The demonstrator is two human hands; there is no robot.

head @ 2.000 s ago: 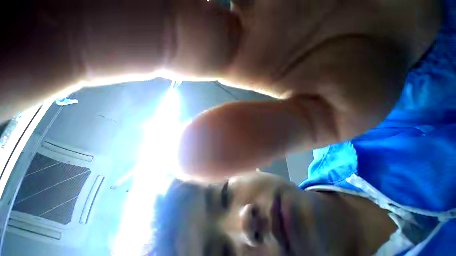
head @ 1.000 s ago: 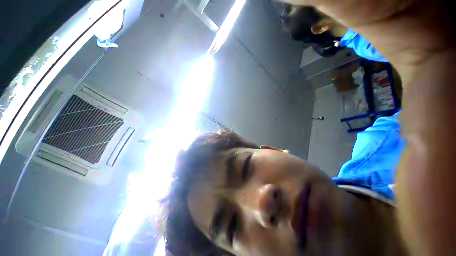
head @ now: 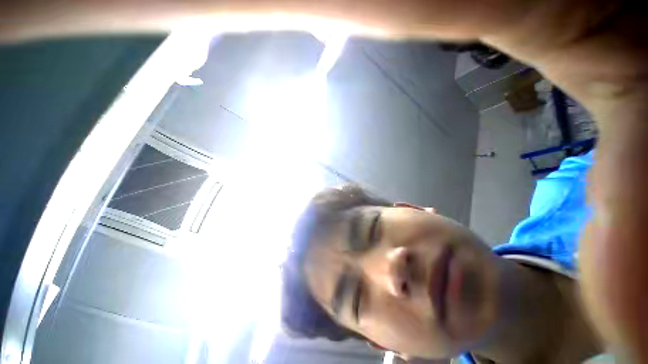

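A person's head [head: 398, 277] is close to the camera and lies sideways in the picture, with a blue smock [head: 554, 210] at the shoulder. A large blurred hand [head: 618, 135] is very near the lens and runs along the top and right edges. I cannot tell whose hand it is, whether it is left or right, or what it holds. Its fingertips are not clearly shown. No box or label shows.
The view is tilted up to a grey ceiling [head: 412, 121] with a glaring light strip [head: 284, 135] and a square vented unit [head: 160, 185]. A blue rack [head: 561, 153] stands at the upper right. A dark surface [head: 57, 106] fills the left edge.
The blurred hand now spans the top edge as well as the right. The face and ceiling unit have shifted right in the picture. The second dark-haired head is mostly covered.
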